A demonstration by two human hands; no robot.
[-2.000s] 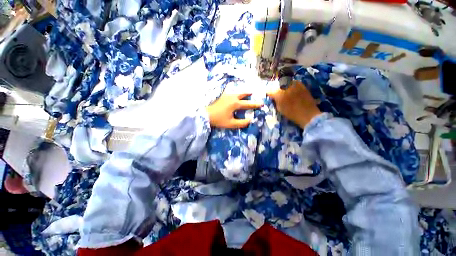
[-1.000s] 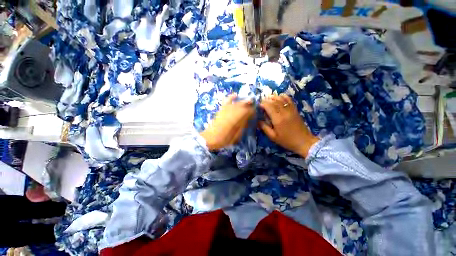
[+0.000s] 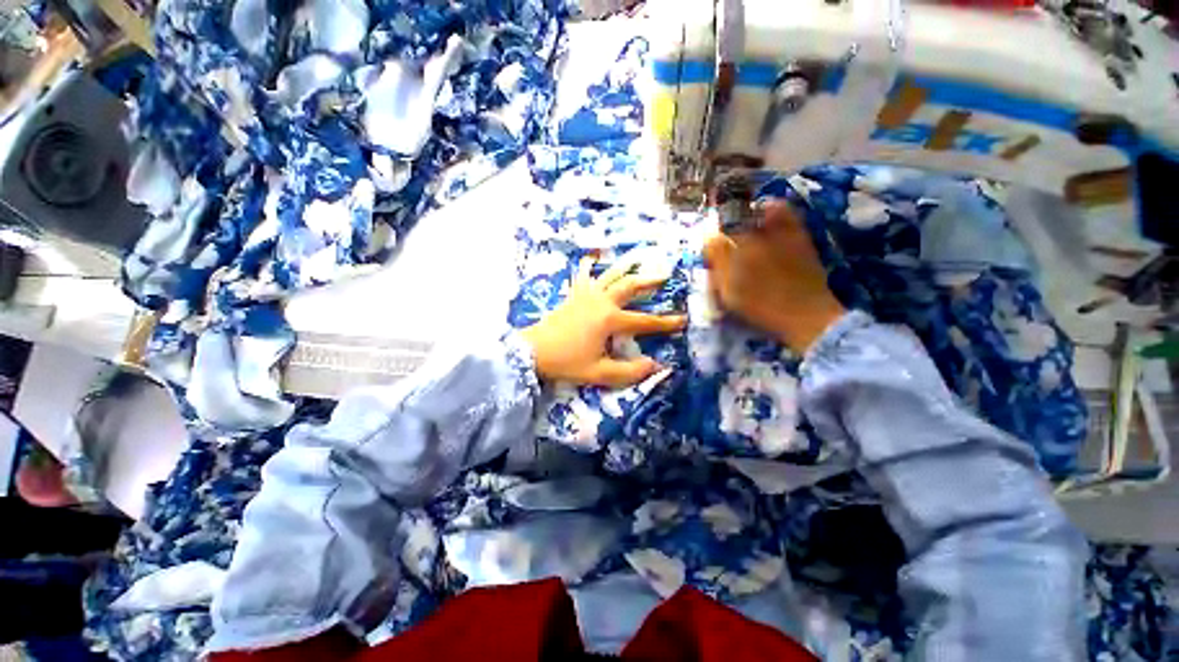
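A blue and white floral fabric (image 3: pixel 763 404) lies bunched on the machine table, its upper part under the needle area. My left hand (image 3: pixel 597 331) lies on it with fingers spread, left of and below the needle. My right hand (image 3: pixel 773 269) is on the fabric just below the presser foot and needle (image 3: pixel 688 194), fingers bent down at the cloth; its fingertips are partly hidden and blurred, so I cannot tell whether they pinch it. The white sewing machine (image 3: pixel 828 91) with a blue stripe stands at upper right.
A heap of floral pieces (image 3: pixel 323 194) lies on the white table (image 3: pixel 427 278) at left. A grey round-faced device (image 3: pixel 65 162) stands at far left. More floral fabric lies in my lap (image 3: pixel 698 517). A pale wire frame (image 3: pixel 1138 427) is at the right edge.
Since one second ago, my right hand has moved up toward the needle and my left hand has spread flat on the cloth. The camera view has shifted, showing more of the machine.
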